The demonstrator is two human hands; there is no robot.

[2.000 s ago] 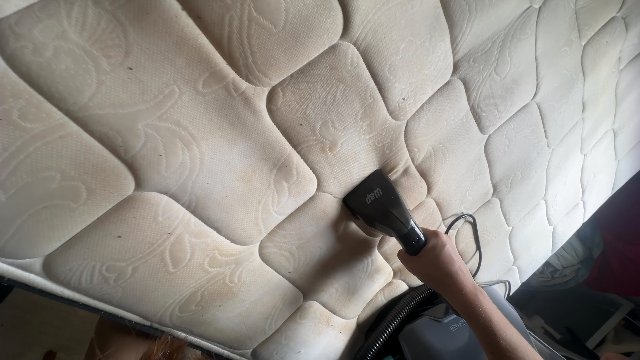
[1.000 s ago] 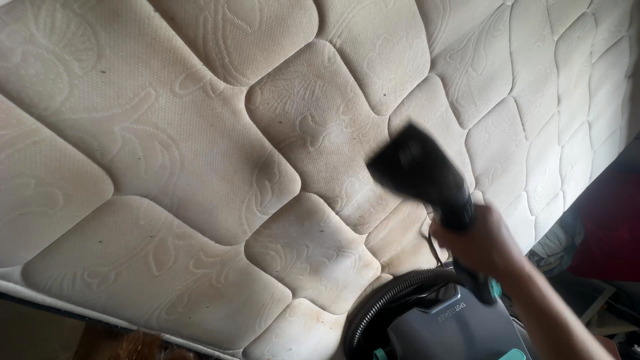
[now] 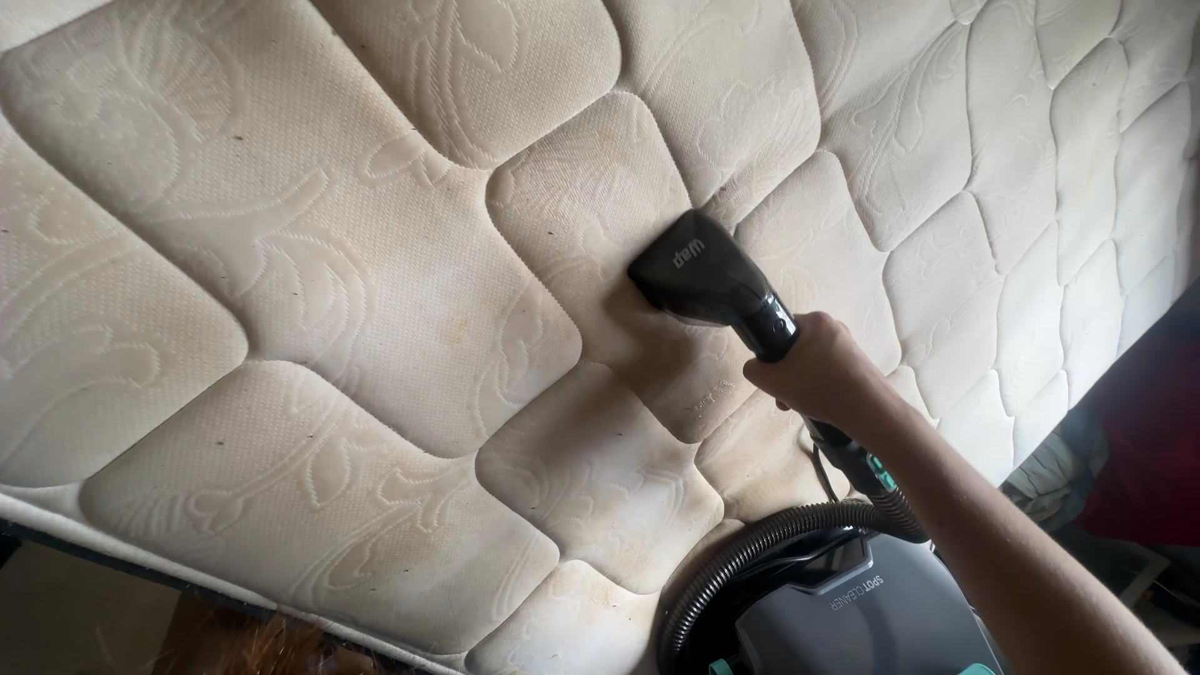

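My right hand [image 3: 817, 370] is closed around the handle of a black Wap spot cleaner nozzle [image 3: 698, 267]. The flat head of the nozzle rests against a quilted, cream-coloured mattress [image 3: 403, 272], which shows yellowish-brown stains and small dark specks. From the handle's lower end a ribbed dark hose [image 3: 750, 553] curves down around the grey and black spot cleaner body [image 3: 844, 609], which has teal parts. A thin dark cord [image 3: 821, 473] shows behind the handle. My left hand is out of view.
The mattress border [image 3: 187, 572] runs along the lower left, with reddish-brown hair or fur [image 3: 300, 647] below it. Red fabric [image 3: 1148, 441] and pale crumpled cloth [image 3: 1050, 469] lie beyond the mattress at the right.
One second ago the nozzle was blurred and its head stood farther right and lower on the quilting; now it is up and left against the mattress. My right hand has kept hold of it.
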